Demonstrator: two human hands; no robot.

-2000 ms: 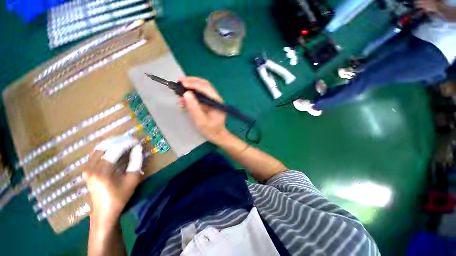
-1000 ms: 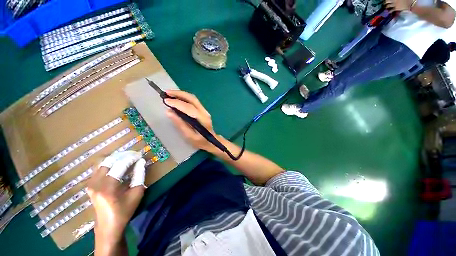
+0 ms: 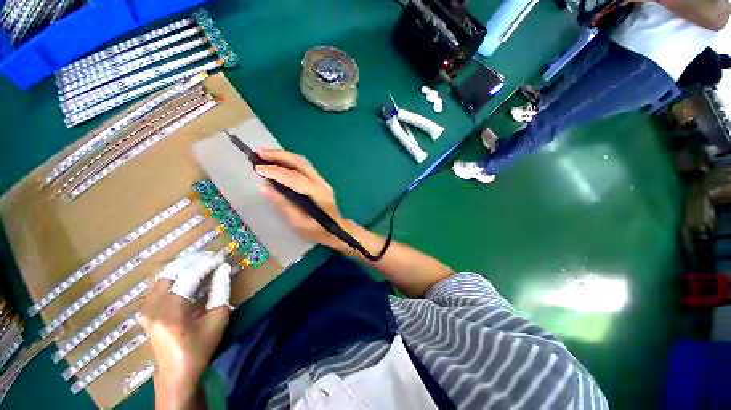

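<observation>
My right hand [image 3: 300, 192] holds the black soldering iron [image 3: 321, 215]; its thin tip is over the grey-white card [image 3: 248, 172], up and right of the green circuit boards [image 3: 228, 224]. My left hand [image 3: 188, 308], with white finger cots, is at the orange end tabs near the lower end of the board row. Its fingertips are at an LED strip end; whether they pinch it or only press it is hard to tell. Several LED strips [image 3: 112, 250] lie side by side on the tan cardboard [image 3: 136, 200], their tabs at the boards.
A clear roll [image 3: 329, 78], side cutters [image 3: 410, 128] and small white blobs [image 3: 433, 99] lie on the green mat. A black box with a red light [image 3: 437, 40] stands beyond. Finished strips [image 3: 136, 68] and a blue bin [image 3: 80, 36] are upper left. A person [image 3: 577, 88] stands upper right.
The view has shifted slightly. The iron stays raised over the card in my right hand, and my left fingers stay at the strip ends by the boards.
</observation>
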